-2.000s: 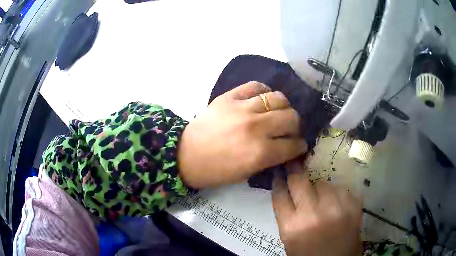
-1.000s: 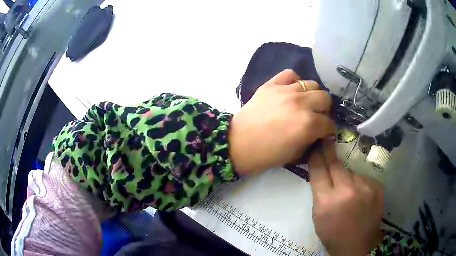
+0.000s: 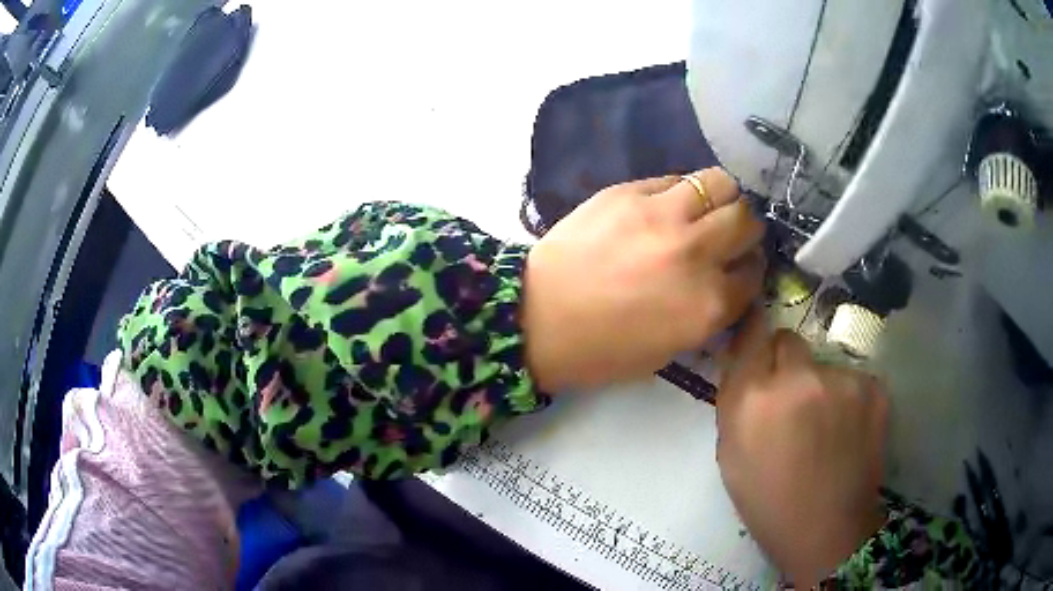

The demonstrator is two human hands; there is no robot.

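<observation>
A dark fabric panel [image 3: 624,125] with rounded corners lies on the white table, its right side running under the machine head. My left hand [image 3: 647,277], with a ring, is closed on the panel's near edge beside the presser foot [image 3: 791,219]. My right hand [image 3: 799,444] is just nearer to me, its fingertips pinched at the same edge and touching my left hand. A narrow dark zipper band [image 3: 689,381] shows below my left hand. The fabric between the fingertips and the needle is mostly hidden.
The pale sewing machine head [image 3: 797,92] is at the right, with cream ribbed knobs [image 3: 854,329] near the needle. Black snips [image 3: 987,508] lie at the lower right. A dark pile of panels [image 3: 202,69] is at the far left. A ruler scale [image 3: 589,520] runs along the front edge.
Both hands have moved right since the first frame. The panel has turned, and more of it shows beyond my left hand. A strip of band now shows below the left hand.
</observation>
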